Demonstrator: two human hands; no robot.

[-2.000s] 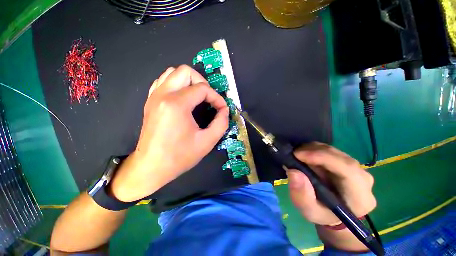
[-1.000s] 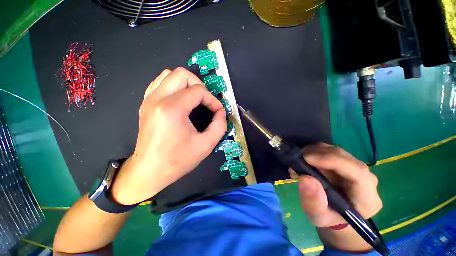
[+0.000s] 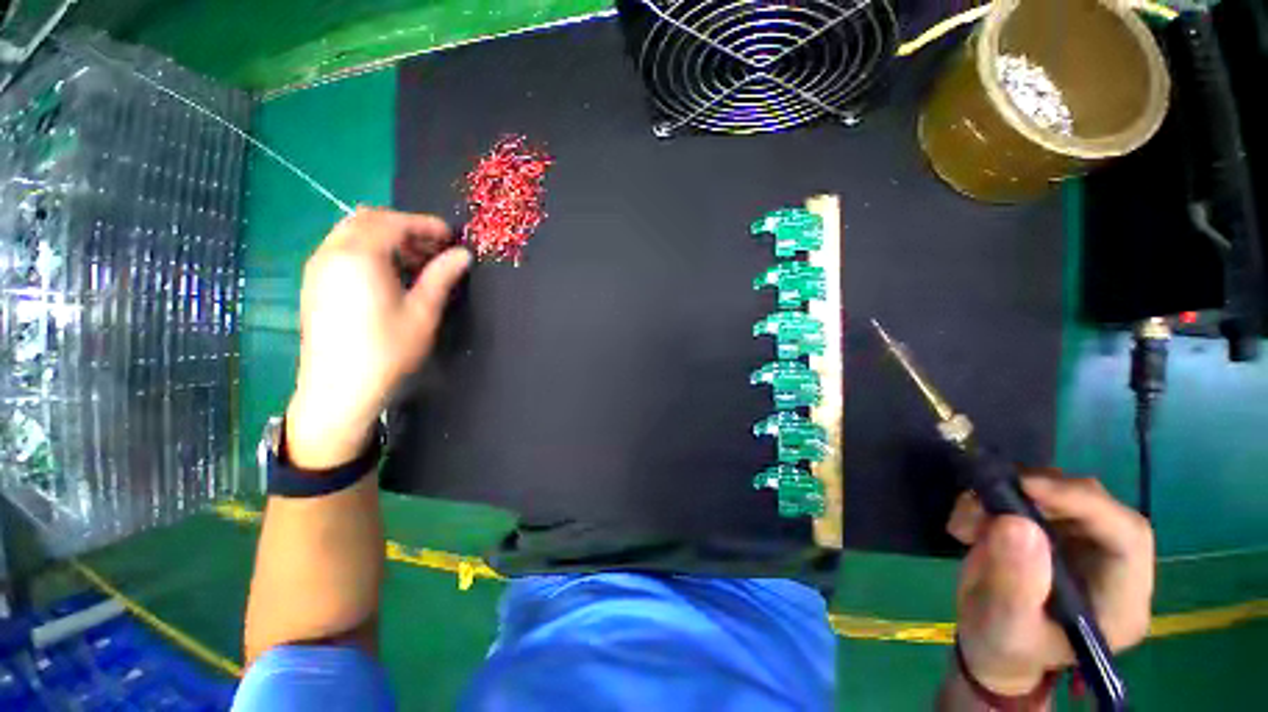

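Note:
My left hand [image 3: 364, 313] is at the lower left edge of the pile of red and black lead wires [image 3: 506, 199], thumb and fingertips close together; whether a wire is between them cannot be told. My right hand [image 3: 1060, 570] holds the soldering iron [image 3: 998, 480] by its black handle, its tip pointing up and left, right of the strip and apart from it. Several small green circuit boards [image 3: 797, 331] stand in a row along the left edge of the pale board-holding strip [image 3: 830, 369] on the black mat.
Stacked clear trays [image 3: 118, 292] stand at the left. A thin solder wire [image 3: 250, 136] runs down to my left hand. A round-guarded fan [image 3: 758, 63], a brownish tub [image 3: 985, 132] and a black soldering station [image 3: 1147, 223] line the top and right.
My left hand has moved left from the boards to the wire pile, uncovering the row. The iron tip is farther from the strip. The view has shifted, showing the trays and more of the tub.

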